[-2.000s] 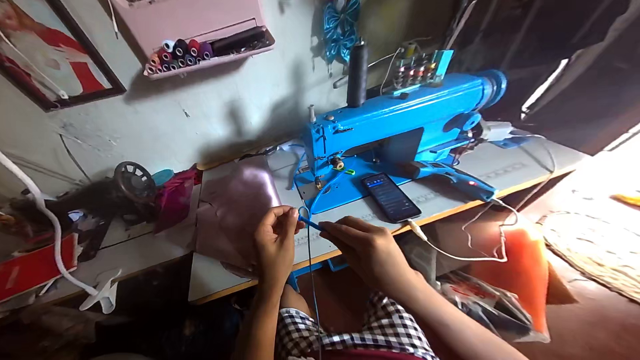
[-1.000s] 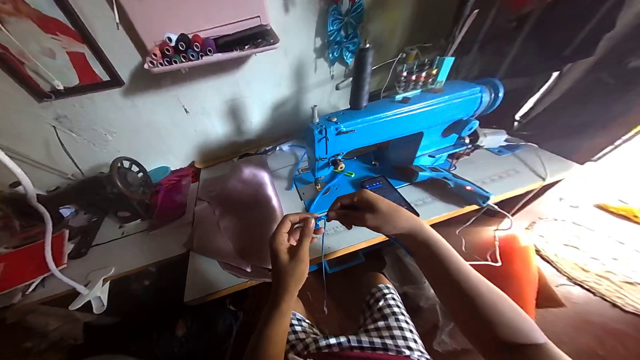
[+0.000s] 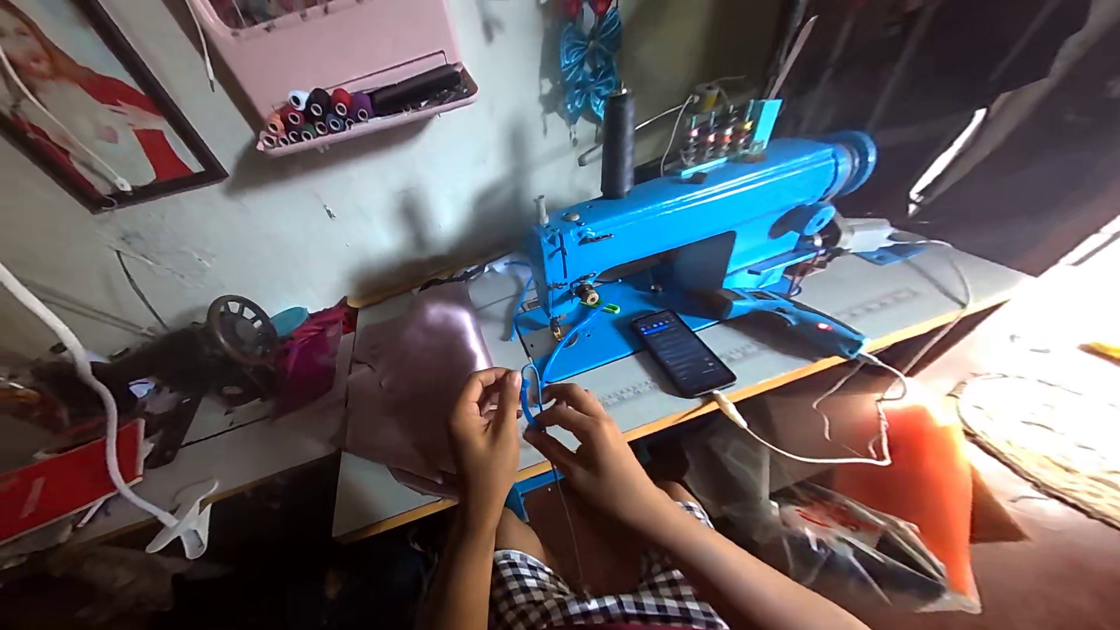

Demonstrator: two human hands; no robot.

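My left hand (image 3: 488, 429) pinches one side of a small loop of narrow blue cord (image 3: 528, 404) in front of the sewing machine's needle end. On the loop's other side, my right hand (image 3: 595, 442) grips the cord between its fingertips. A thin thread hangs below the hands toward my lap. The cord also runs up toward the needle area of the blue sewing machine (image 3: 700, 201). Shiny pink fabric (image 3: 420, 376) lies on the table left of my hands. A phone (image 3: 682, 353) with a lit screen rests to the right, plugged into a white cable.
A blue handheld tool (image 3: 792, 324) with a cable lies beside the phone. A dark thread cone (image 3: 618, 144) and a bobbin rack (image 3: 717, 140) stand on the machine. At left are an old black sewing machine (image 3: 241, 332) and a hanging white cable (image 3: 87, 376). Bags stand below the table (image 3: 367, 516).
The blue cord between my hands now forms a visible loop. The fingers of my right hand have spread a little, and it has come down from beside the phone, which is uncovered again.
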